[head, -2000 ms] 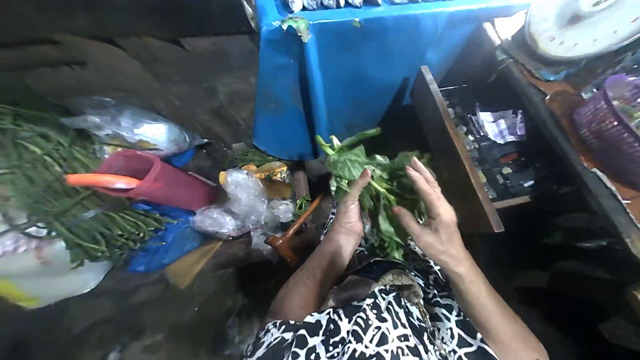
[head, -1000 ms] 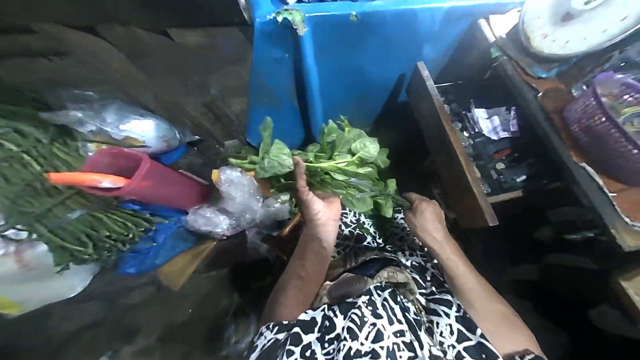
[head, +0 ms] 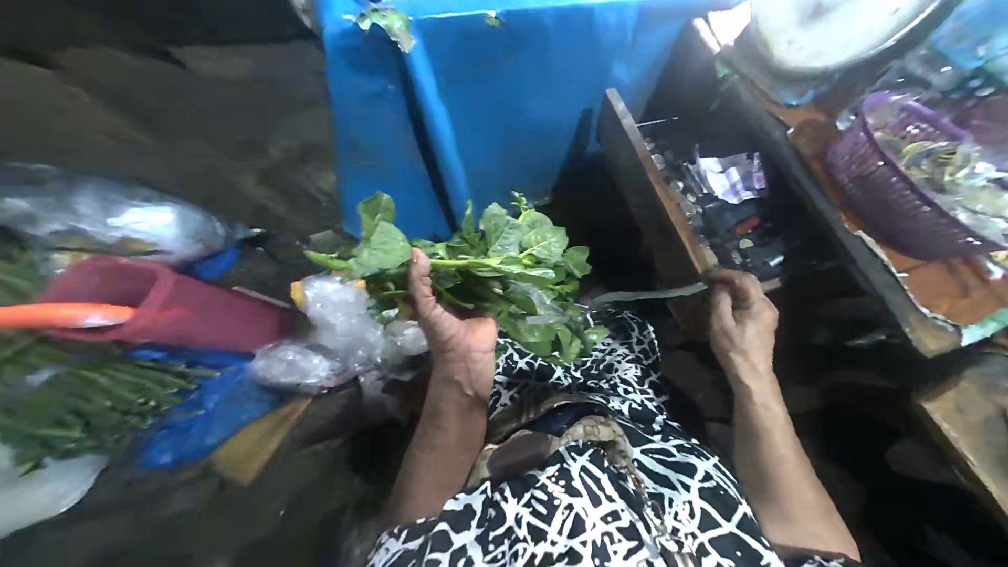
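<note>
A bunch of leafy green vegetables (head: 504, 260) lies across my left hand (head: 453, 319), which grips it with the thumb over the stems. The thicker stem ends point left and most leaves spread to the right. My right hand (head: 740, 311) pinches one end of a thin, pale grey-green strip (head: 650, 294) between thumb and fingers. That strip stretches left toward the leaves; whether its far end goes round the bunch cannot be told.
An open wooden drawer (head: 657, 193) holds coins and a banknote. Beyond it are a purple basket (head: 906, 193) and a round scale pan (head: 839, 27). At left lie a red plastic container (head: 189, 303), clear plastic bags (head: 335, 335) and long green beans (head: 87, 394). A blue panel (head: 520, 102) stands ahead.
Two seconds ago both hands were on the bunch, its leaves hanging down. Now it lies sideways in my left hand, and my right hand has moved away to the right with the strip.
</note>
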